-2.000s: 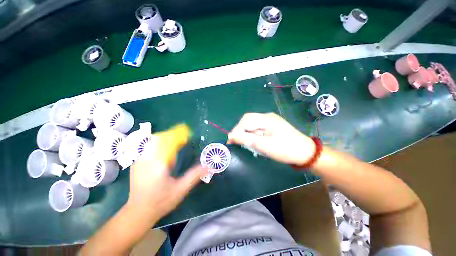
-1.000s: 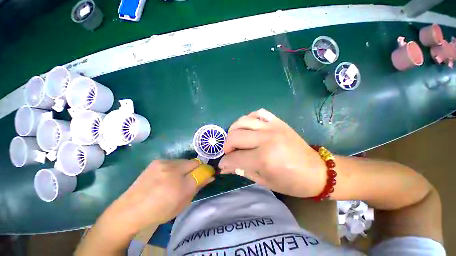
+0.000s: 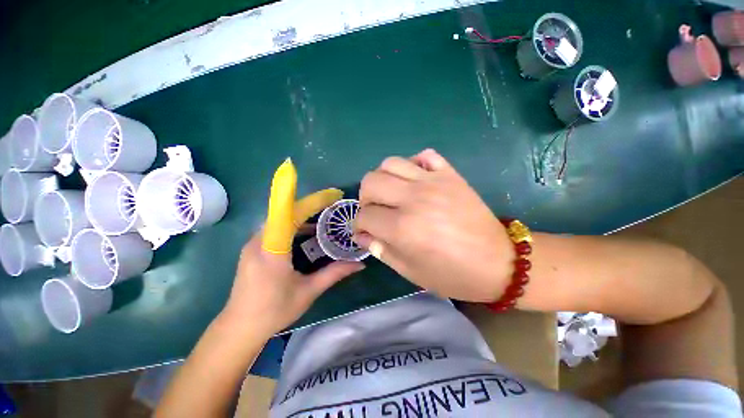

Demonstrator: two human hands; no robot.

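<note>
A white fan housing (image 3: pixel 336 232) with radial spokes stands in front of me, its open end up and its side tab pointing left. My left hand (image 3: pixel 298 237), with yellow finger cots on its fingers, holds the housing around its left and near sides. My right hand (image 3: pixel 412 220) is over the housing's right part, its fingertips bunched at the rim and partly inside. What those fingertips hold, if anything, is hidden. Two grey motor-fan units (image 3: pixel 551 46) with thin lead wires (image 3: pixel 495 38) stand at the upper right.
More white housings (image 3: pixel 114 140) are clustered at the left. Pink housings (image 3: pixel 695 61) stand at the far right. A worn white rail (image 3: pixel 245 42) runs along the back. White parts (image 3: pixel 584 336) lie below the worktop edge at the lower right.
My left hand has shifted from the housing's near side to around its left, fingers more raised. The housing's tab has turned leftward. My right fingers have moved over the rim. The view has shifted.
</note>
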